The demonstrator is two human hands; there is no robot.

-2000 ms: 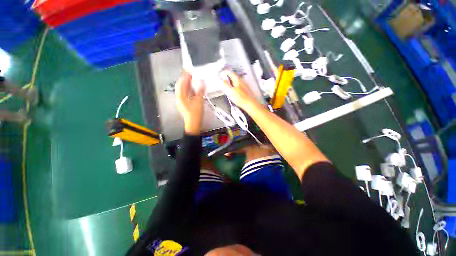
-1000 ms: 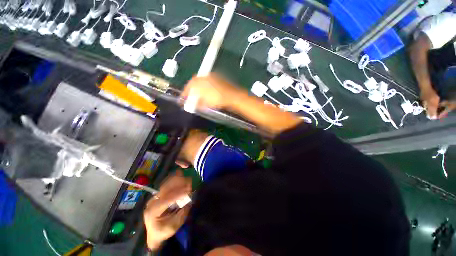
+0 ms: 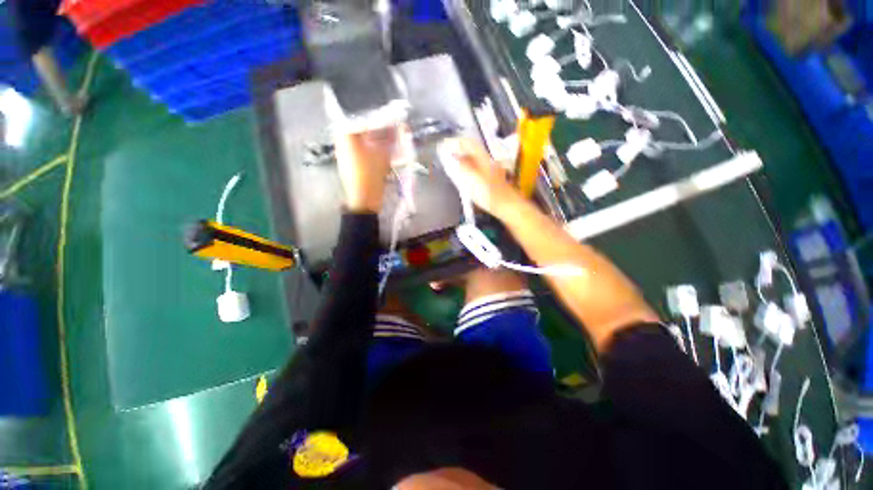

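Observation:
My left hand (image 3: pixel 364 170) is at the holding fixture, under the welding head (image 3: pixel 366 81). Its fingertips are blurred against white parts, so its grip cannot be told. A white cord (image 3: pixel 402 203) trails from the fixture towards the front edge of the base plate (image 3: pixel 308 196). My right hand (image 3: pixel 486 182) is right of the fixture, holding a white power adapter (image 3: pixel 454 161). That adapter's cord, with a tied coil (image 3: pixel 478 245), hangs below the hand and crosses my right forearm.
Yellow-and-black sensor posts stand left (image 3: pixel 244 248) and right (image 3: pixel 532 153). A red button (image 3: pixel 418 256) is at the front. The conveyor (image 3: pixel 639 247) holds white adapters and a divider bar (image 3: pixel 670 196). One sample adapter (image 3: pixel 233 306) lies on the green side table (image 3: pixel 158 287).
The view has swung back from the conveyor to the press. My right hand has moved from beside the divider bar to the plate with an adapter. My left hand has moved from the front edge to the fixture.

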